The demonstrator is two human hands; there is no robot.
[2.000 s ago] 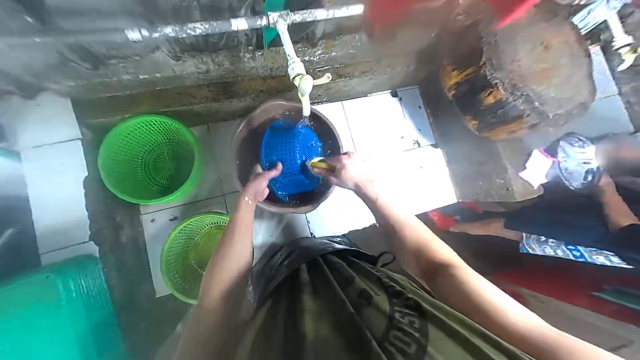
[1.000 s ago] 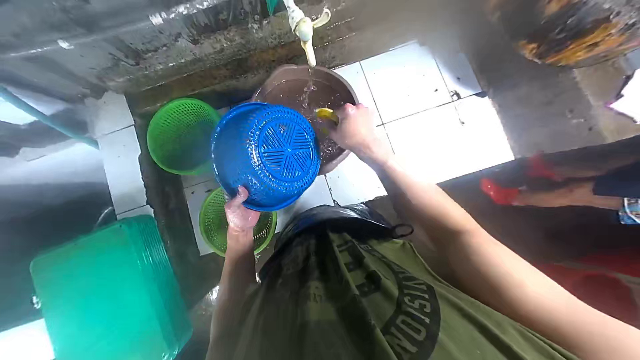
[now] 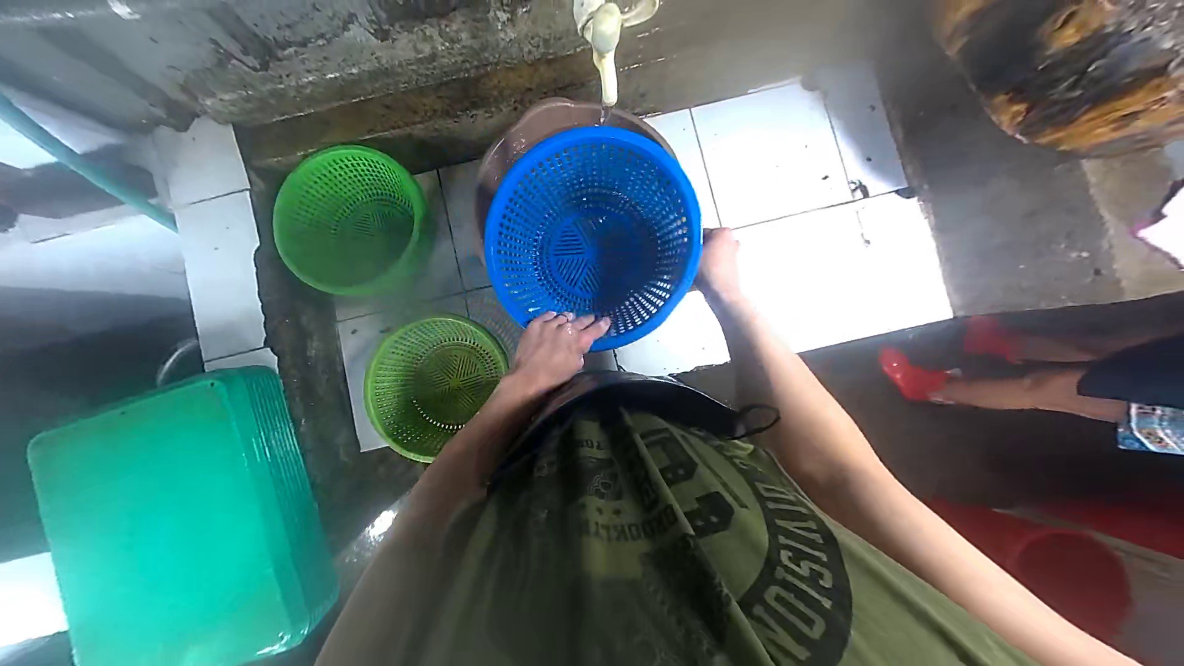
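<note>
A blue plastic colander basket (image 3: 592,236) faces up with its inside showing, over a brownish basin (image 3: 541,120) that it mostly covers. My left hand (image 3: 558,347) grips its near rim, fingers lying over the edge. At the basket's right side is my right hand (image 3: 719,264), its fingers partly hidden behind the wall, so what they hold cannot be made out. A thin stream of water falls from the pale plastic tap (image 3: 606,55) just beyond the basket's far rim.
Two green baskets, one bright (image 3: 351,222) and one yellowish (image 3: 435,388), stand on the tiles at left. Stacked teal plastic containers (image 3: 176,518) are at lower left. A wooden block (image 3: 1073,83) lies at upper right. Another person's legs in red footwear (image 3: 914,375) are at right.
The blue basket has turned from showing its underside to showing its inside, and now covers most of the basin. My right hand has moved from over the basin to the basket's right side.
</note>
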